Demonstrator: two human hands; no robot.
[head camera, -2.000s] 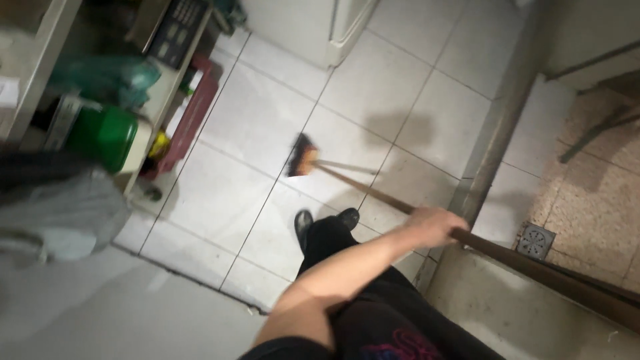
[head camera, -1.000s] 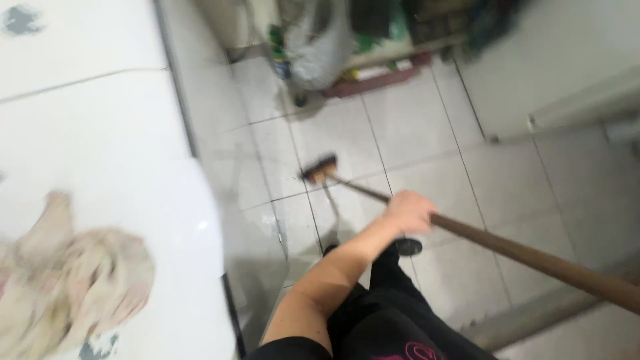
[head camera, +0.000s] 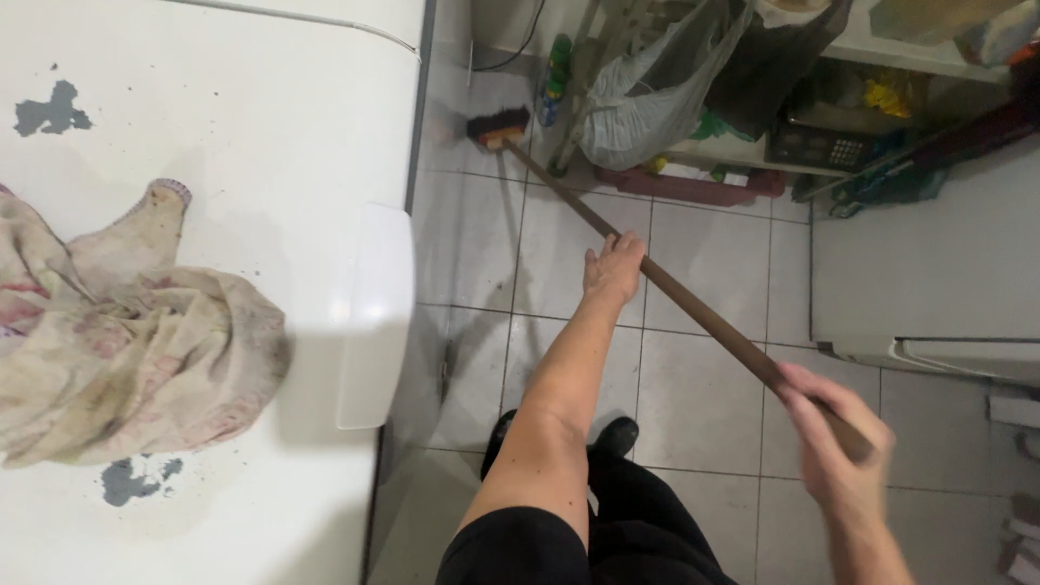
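Observation:
A broom's wooden handle (head camera: 707, 313) runs diagonally across the head view, from the lower right up to the broom head (head camera: 497, 128). That head has dark bristles and an orange-brown block, and lies on the tiled floor beside the white appliance. My left hand (head camera: 616, 266) grips the handle around its middle, the arm stretched forward. Near the top end of the handle, my right hand (head camera: 837, 435) is closed around it, slightly blurred.
At left, a crumpled stained cloth (head camera: 162, 349) lies on the white appliance top (head camera: 309, 106). Green bottles (head camera: 556, 77), a hanging plastic bag (head camera: 642, 114), a shelf (head camera: 918, 57) and a reddish tray (head camera: 699, 187) stand ahead. Another white appliance (head camera: 926, 268) is at right.
The broom head has moved from open floor to the narrow corner by the bottles. My right hand has come into view on the handle's end. The view has swung round.

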